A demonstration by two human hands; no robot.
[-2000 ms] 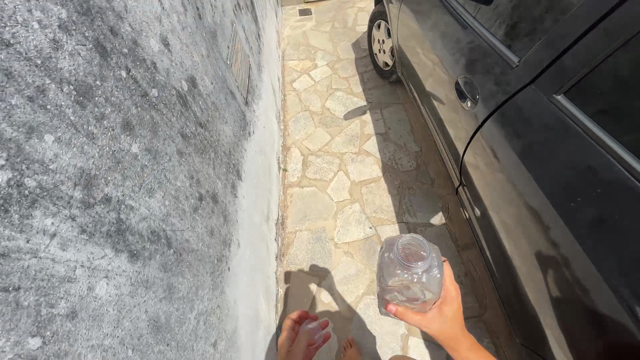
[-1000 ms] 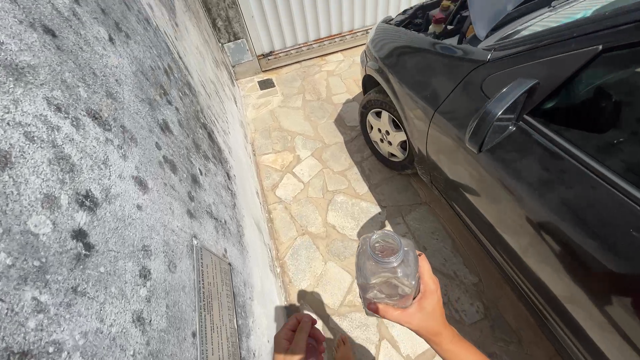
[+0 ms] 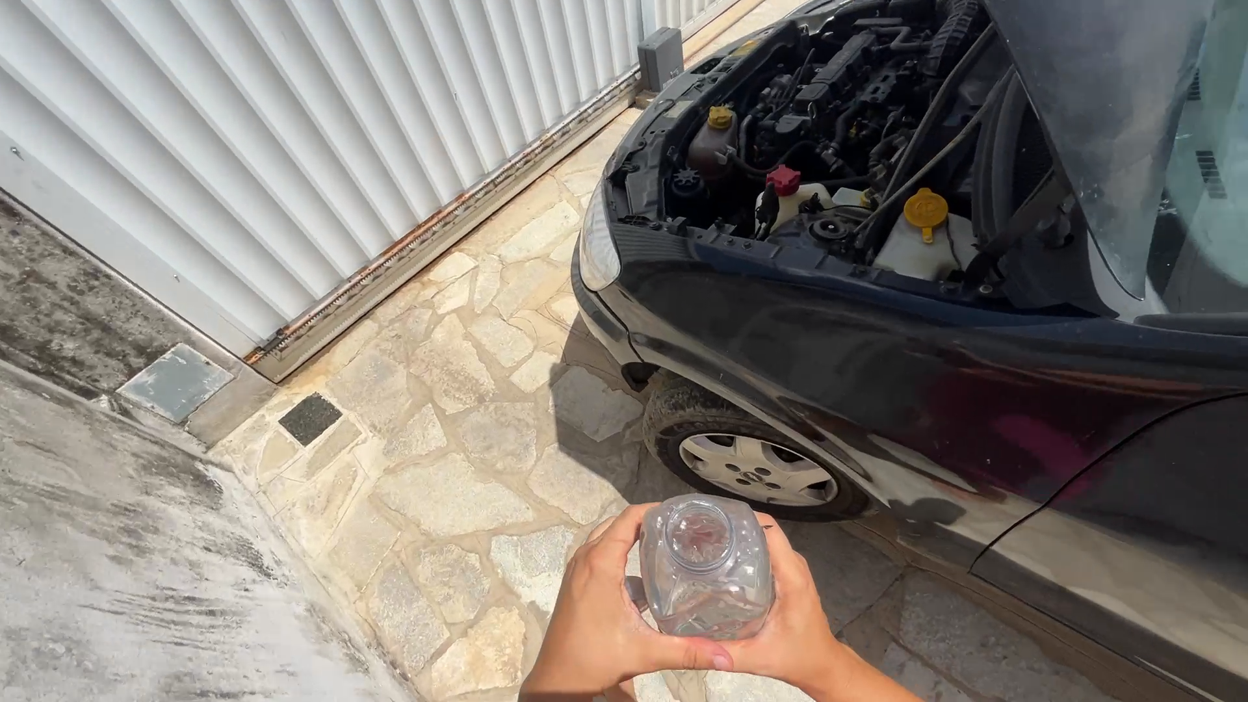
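A clear plastic jar (image 3: 707, 575), its round mouth uncovered and facing up, is held at the bottom centre. My left hand (image 3: 604, 609) grips its left side and my right hand (image 3: 795, 619) its right side, thumbs meeting in front. Something small and dark shows between my left hand and the jar. Beyond the jar stands a dark car (image 3: 877, 370) with its hood raised. In the engine bay are a yellow-capped white reservoir (image 3: 921, 249), a red-capped reservoir (image 3: 792, 203) and a brownish tank with a yellow cap (image 3: 714, 146).
A white corrugated metal gate (image 3: 322, 146) runs across the upper left. A stained concrete wall (image 3: 146, 565) rises at the left. Irregular paving stones (image 3: 453, 492) hold a small drain grate (image 3: 310, 419). The car's front wheel (image 3: 756, 468) is just past the jar. A grey box (image 3: 661, 58) stands by the gate.
My left hand has come up from beside the jar and now grips it along with my right hand. The view has moved forward to the front of the car.
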